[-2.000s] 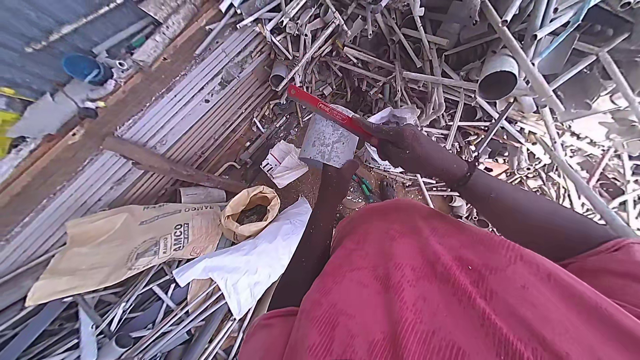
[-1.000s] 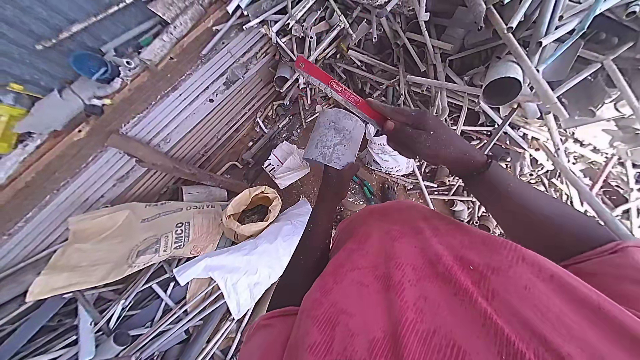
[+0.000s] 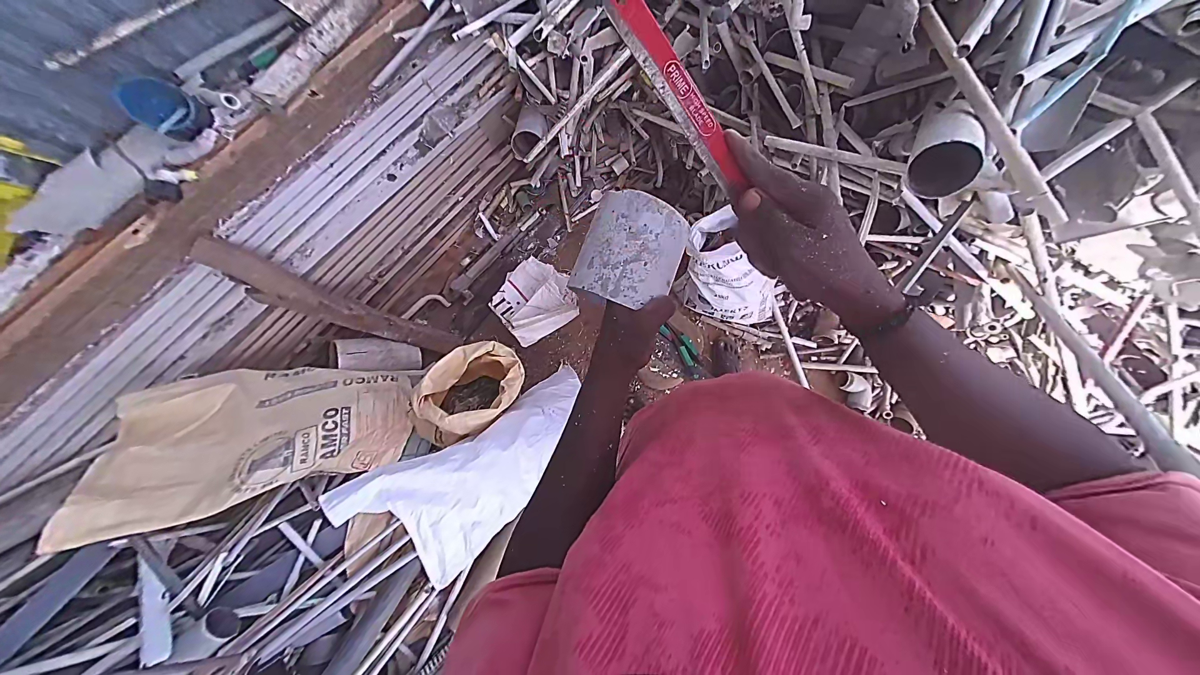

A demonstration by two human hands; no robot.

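Observation:
My left hand (image 3: 630, 328) grips the lower end of a short grey plastic pipe piece (image 3: 630, 248), its scuffed outer wall facing up. My right hand (image 3: 797, 225), right of the pipe, is closed around one end of a red hacksaw (image 3: 680, 89). The saw slants up and to the left, beyond the pipe and apart from it. Part of the saw is cut off by the top edge of the view. Between the pipe and my right hand lies a white printed bag (image 3: 727, 277). Green-handled pliers or a similar tool (image 3: 684, 349) lie just below.
Cut pipes and scraps (image 3: 581, 94) heap up ahead and to the right, with a wide grey pipe (image 3: 945, 150). On the left are stacked long grey lengths (image 3: 375, 169), a wooden bar (image 3: 319, 295), a brown paper sack (image 3: 234, 441), a rolled-open paper bag (image 3: 469, 394) and a white sheet (image 3: 469, 469).
The red hacksaw was across the top of the pipe a second ago; my right hand has lifted it off, up and right, and it now points more steeply. The left hand still holds the pipe.

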